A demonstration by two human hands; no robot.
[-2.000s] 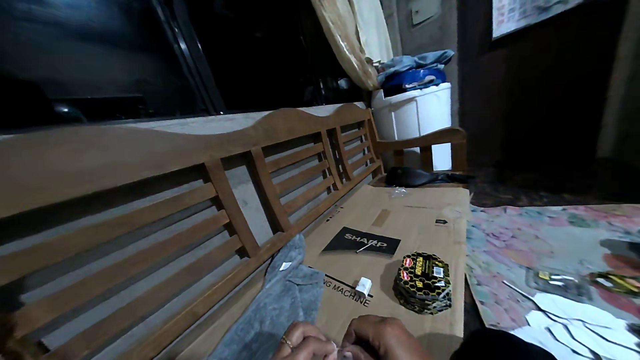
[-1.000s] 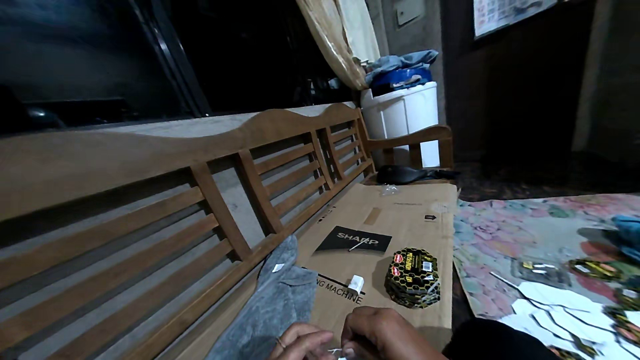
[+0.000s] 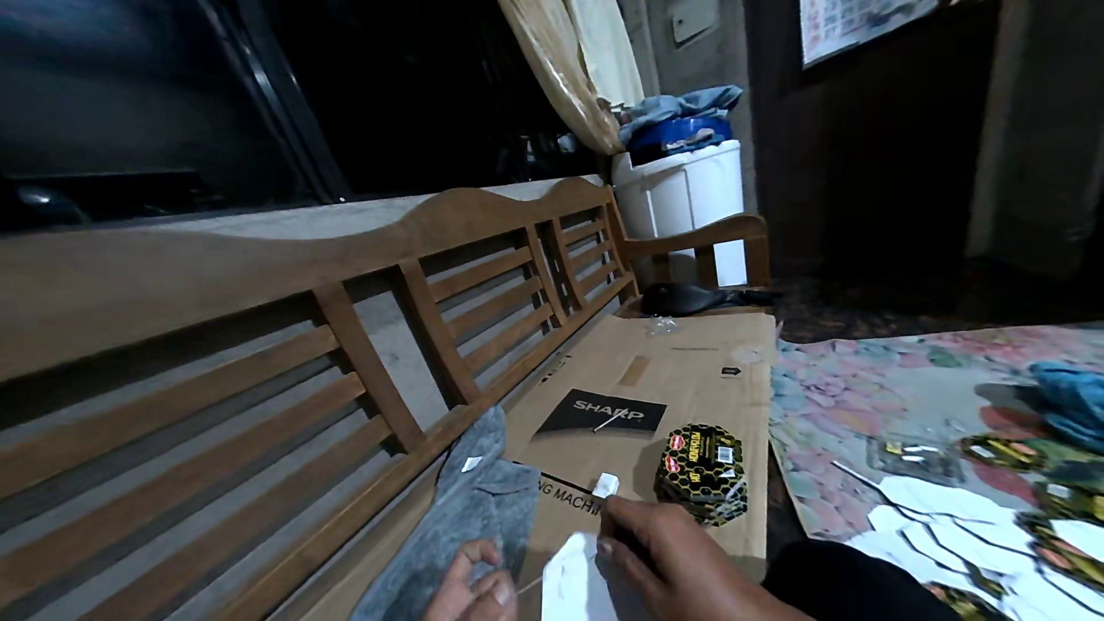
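Observation:
My right hand (image 3: 664,552) is at the bottom centre, its thumb and fingers at a small white piece (image 3: 605,486) above the cardboard. Below and beside these fingers is a white paper-like sheet (image 3: 573,578); whether the hand grips it I cannot tell. My left hand (image 3: 473,582) is left of the sheet, fingers bent, nothing plainly in it. A black and yellow honeycomb-patterned octagonal pack (image 3: 703,474) stands on the flattened cardboard (image 3: 707,354), just beyond my right hand. A thin white stick (image 3: 611,420) lies on the cardboard's black printed panel.
Grey cloth (image 3: 492,500) lies along the wooden bench's backrest (image 3: 466,211). A black object (image 3: 690,298) rests near the armrest, before a white bin (image 3: 690,194). On the floral floor covering (image 3: 845,388) at right are white sheets (image 3: 957,509), a clear plastic pack (image 3: 914,457) and blue cloth (image 3: 1069,401).
My hands, close together before, are now apart. The right hand has reached forward to the small white piece, which lay on the cardboard. A white sheet now shows between the hands.

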